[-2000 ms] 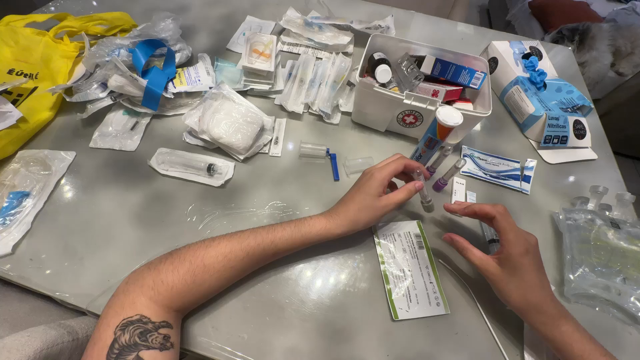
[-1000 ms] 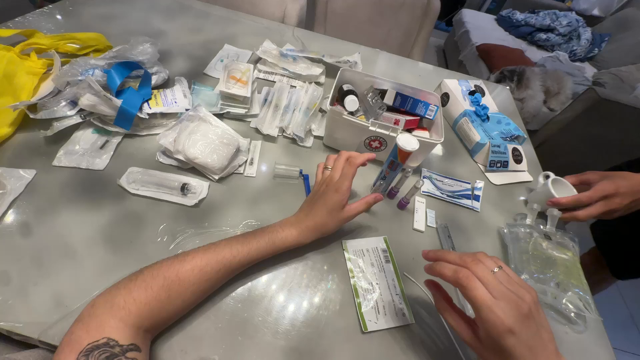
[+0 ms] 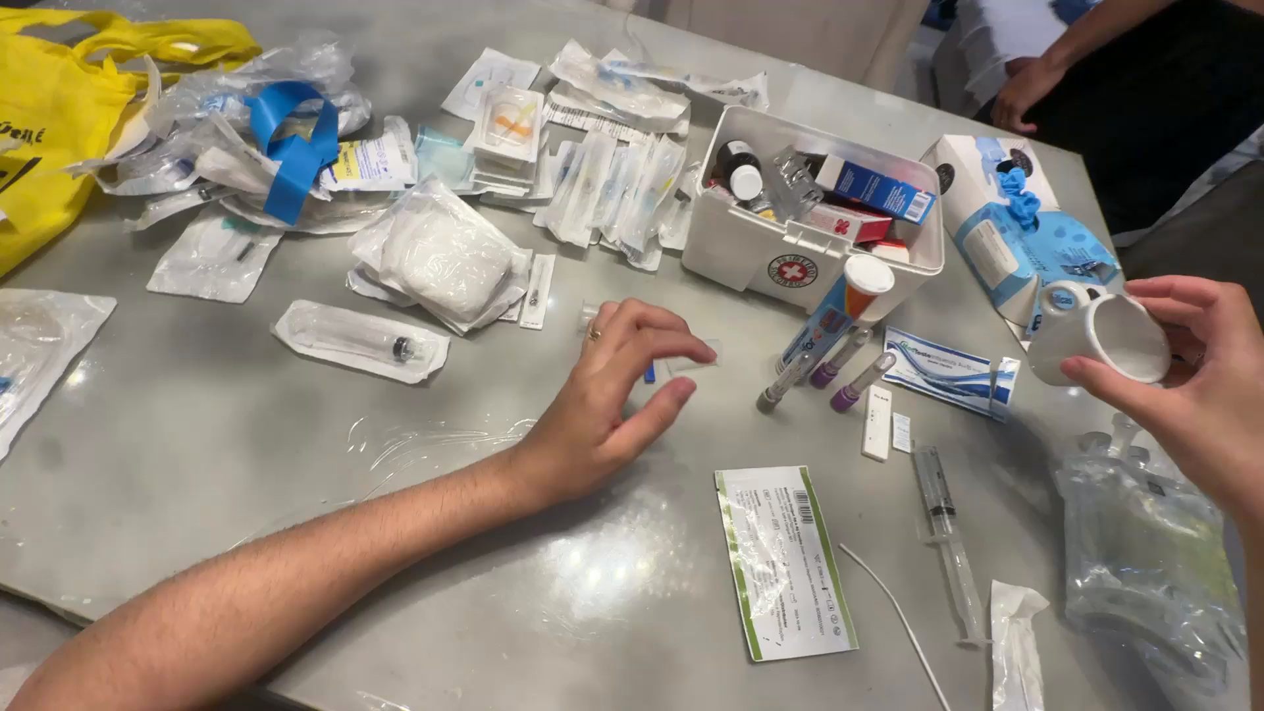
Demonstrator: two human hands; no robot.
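Note:
My right hand (image 3: 1200, 346) holds a small white cup (image 3: 1106, 336) with a round handle, above the clear fluid bags (image 3: 1145, 563). My left hand (image 3: 627, 395) hovers with fingers apart and nothing in it, near a small clear plastic piece (image 3: 697, 355) and a blue one it partly hides. Purple-capped sample tubes (image 3: 861, 383), a grey-capped tube (image 3: 786, 381) and a tube-shaped container with a white lid (image 3: 837, 314) stand or lean by the first aid box. Close by lie a test cassette (image 3: 877, 425), a syringe (image 3: 948, 543) and a green-edged foil pouch (image 3: 785, 563).
The white first aid box (image 3: 736, 252) holds bottles and cartons. A glove box (image 3: 1027, 237) stands to its right. Packaged syringes (image 3: 360, 341), gauze packs (image 3: 444, 252), a blue strap (image 3: 296, 148) and a yellow bag (image 3: 59, 128) lie leftward. Another person's hand (image 3: 1027, 94) is at the back right.
The white cup, held by another person's hand at the right one second ago, is now in my right hand. That person's hand has left the cup.

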